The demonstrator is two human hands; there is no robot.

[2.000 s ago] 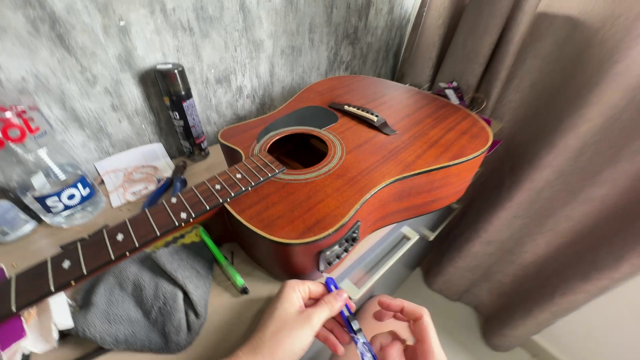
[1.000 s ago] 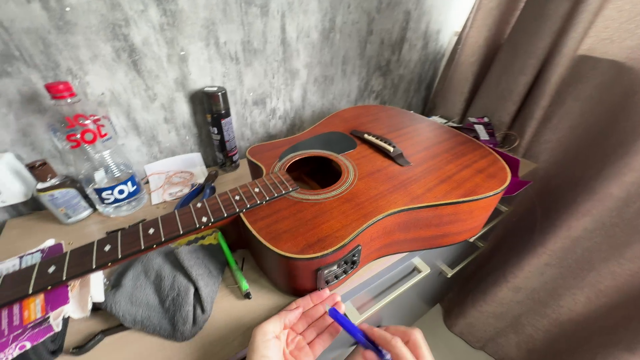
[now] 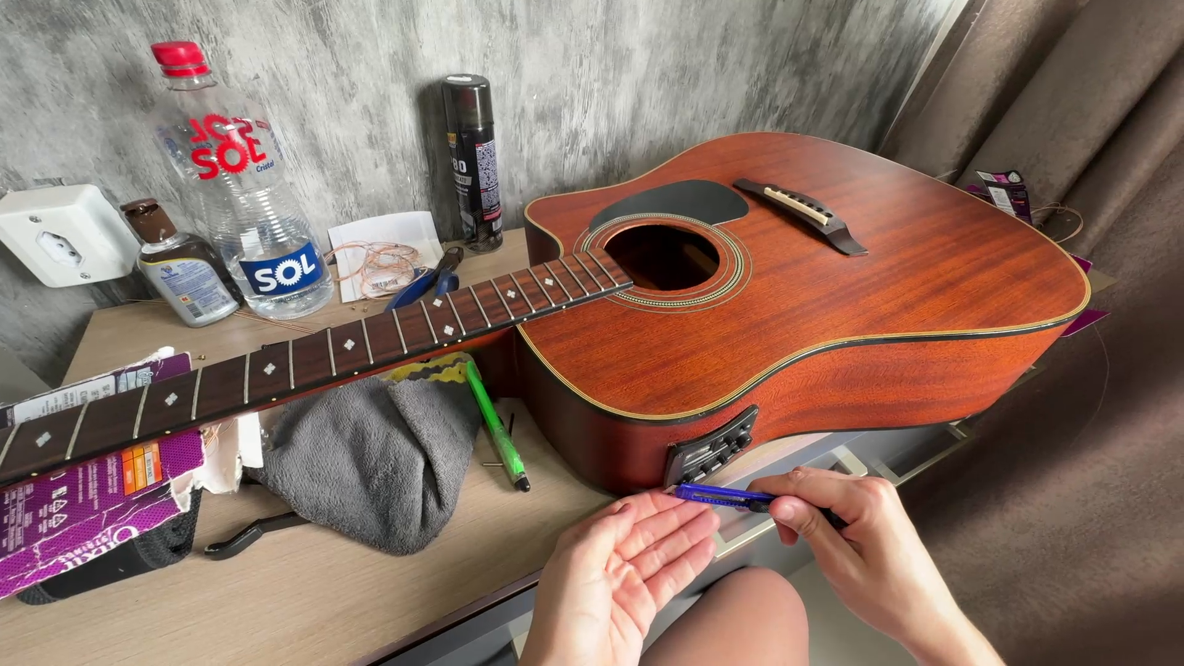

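Observation:
My right hand [image 3: 851, 541] is closed on a blue translucent pen-like tool [image 3: 721, 497], whose far end reaches over my left fingertips. Palm up and fingers extended, my left hand [image 3: 624, 573] lies below that end; whether it touches the tool I cannot tell. Just beyond both hands is the preamp panel [image 3: 712, 446] on the side of a reddish-brown acoustic guitar [image 3: 888, 277]. The guitar lies face up, its bridge [image 3: 800, 211] without strings, its fretted neck [image 3: 305, 361] running to the left edge.
On the wooden desktop [image 3: 481, 564] are a grey cloth [image 3: 375, 462], a green pen [image 3: 498, 425], a torn purple box [image 3: 102, 499], pliers [image 3: 425, 285] and coiled strings [image 3: 375, 268]. A clear bottle [image 3: 240, 185], a brown-capped bottle [image 3: 180, 268] and a black spray can [image 3: 474, 166] stand by the wall.
The blue tool was angled down across my hands two seconds ago; now my right hand holds it nearly level from the right. My left hand has opened flat. The view has shifted somewhat.

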